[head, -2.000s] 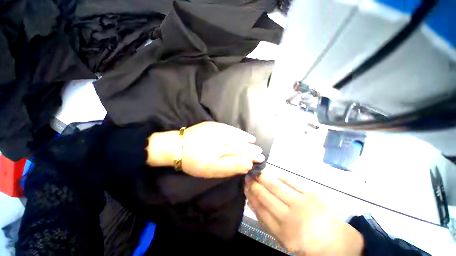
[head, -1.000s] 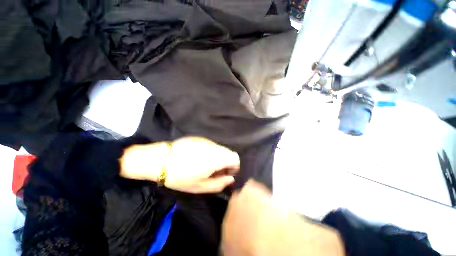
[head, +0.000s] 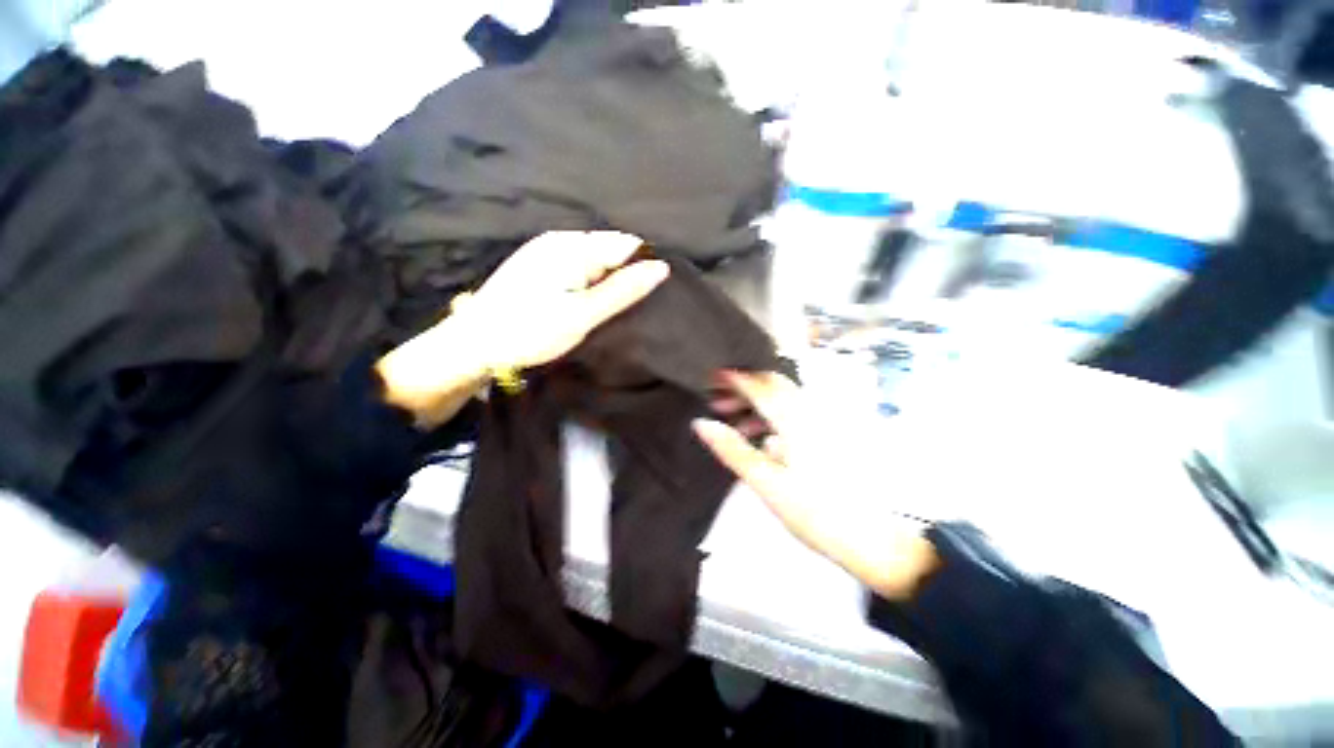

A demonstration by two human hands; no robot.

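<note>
A dark brown cloth panel [head: 666,329] lies in front of the machine, and its lower part hangs over the table's front edge in a loop. My left hand [head: 549,307] rests on the panel's upper left part, thumb and fingers apart; whether it grips cloth is hidden. My right hand [head: 783,460] is at the panel's right edge, fingers apart, fingertips at the cloth. The white sewing machine [head: 1010,271] with blue stripes stands behind to the right. Its needle area [head: 878,344] is blurred and washed out by light.
A large dark cloth heap [head: 161,278] lies at the left, and more dark cloth [head: 585,146] behind the panel. Black snips [head: 1232,509] lie at the right. A red bin [head: 66,661] and a blue crate [head: 132,658] are below the table edge [head: 805,658] at lower left.
The view has shifted and shows more of the machine. Both hands have moved apart and up the table from the lap side. The panel now hangs in a loop over the edge.
</note>
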